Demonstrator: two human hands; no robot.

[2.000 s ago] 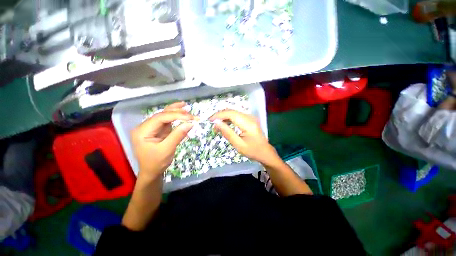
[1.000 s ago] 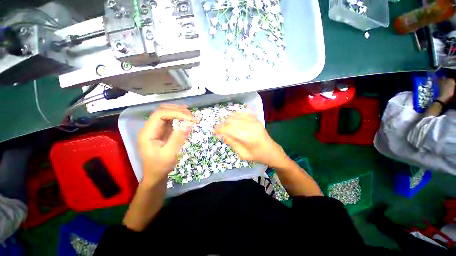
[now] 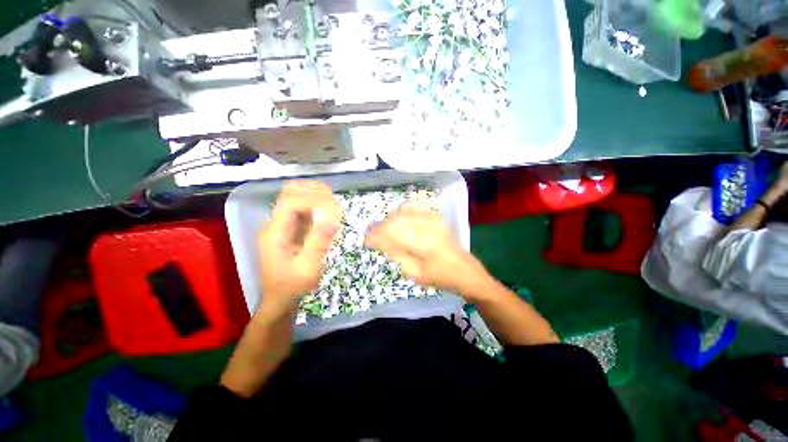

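Observation:
A translucent white lap tub (image 3: 243,226) holds a dense heap of small white-and-green workpieces (image 3: 367,280). My left hand (image 3: 302,237) is over the left part of the tub, fingers curled towards the thumb, and blurred. My right hand (image 3: 421,242) is over the right part of the tub, its fingers pointing left, also blurred. A gap with workpieces showing below lies between the hands. Whether either hand holds a piece cannot be told. The silver assembly machine (image 3: 324,65) stands on the bench beyond the tub.
A larger bench tub (image 3: 540,95) with workpieces is right of the machine. Further right are a small clear box (image 3: 635,52) and an orange bottle (image 3: 740,65). A black phone (image 3: 179,298) lies on a red stool (image 3: 121,280) at left. Another person's white sleeve (image 3: 704,250) shows at right.
The view has shifted, so the machine and bench tub appear further right and lower, with more of the machine showing. Both hands stay over the lap tub; their fingertips are further apart than two seconds ago.

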